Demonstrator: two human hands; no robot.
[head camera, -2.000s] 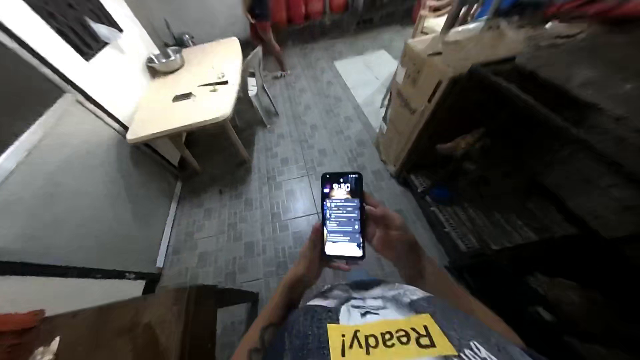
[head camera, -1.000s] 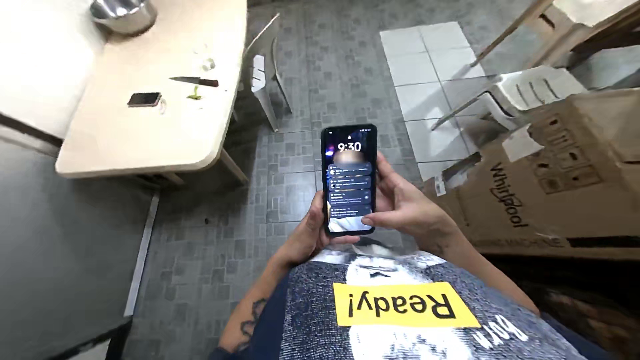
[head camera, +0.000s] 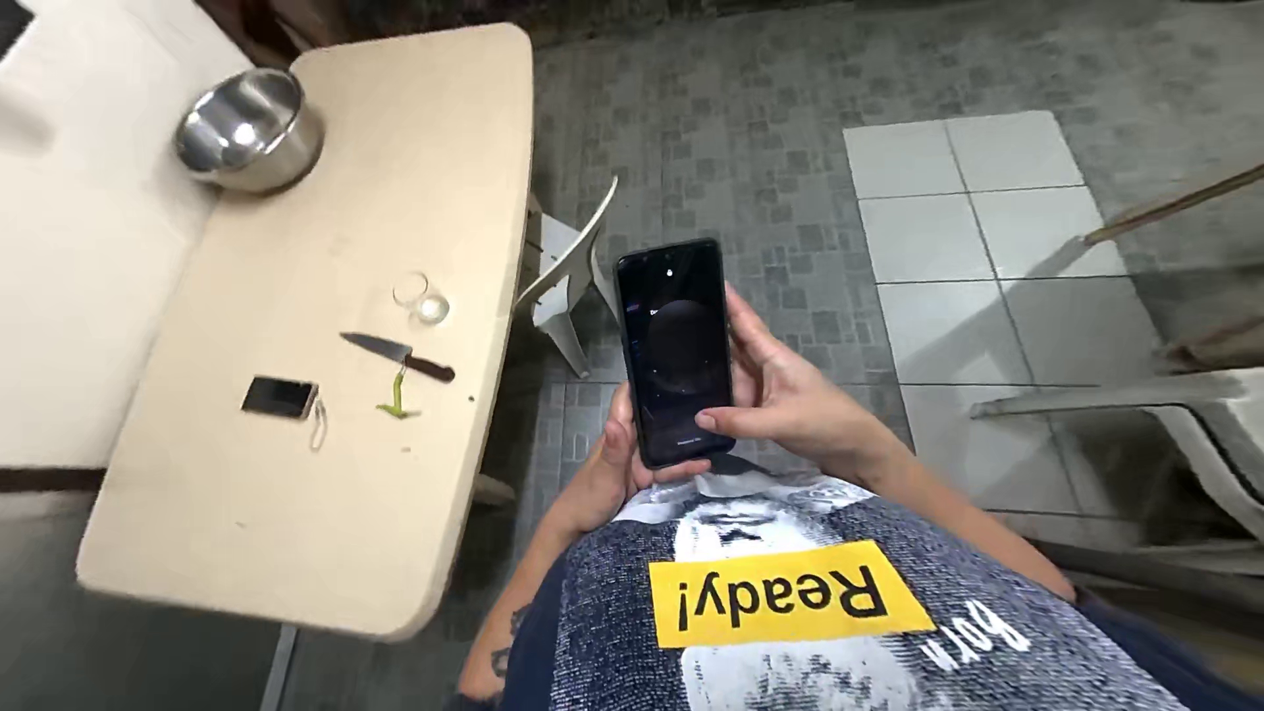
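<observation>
Both my hands hold a black smartphone (head camera: 675, 365) upright in front of my shirt, its screen dark with a faint round shape. My left hand (head camera: 604, 472) grips it at the lower left edge and below. My right hand (head camera: 790, 400) supports the right side, its thumb on the lower part of the screen. On the table to the left lie a knife with a brown handle (head camera: 430, 368), a green chili pepper or similar vegetable piece (head camera: 398, 397), a small clear round item (head camera: 433, 309) and a second phone (head camera: 280, 397) with a strap.
The cream table (head camera: 286, 553) has rounded corners and carries a steel bowl (head camera: 286, 158) at its far left. A pale plastic chair (head camera: 568, 281) stands by its right edge. Another plastic chair (head camera: 1185, 395) is at the right, beside white floor tiles (head camera: 938, 237).
The phone's screen has gone from a lit lock screen to a nearly black one. The view has swung toward the table, and the cardboard box at the right is out of sight.
</observation>
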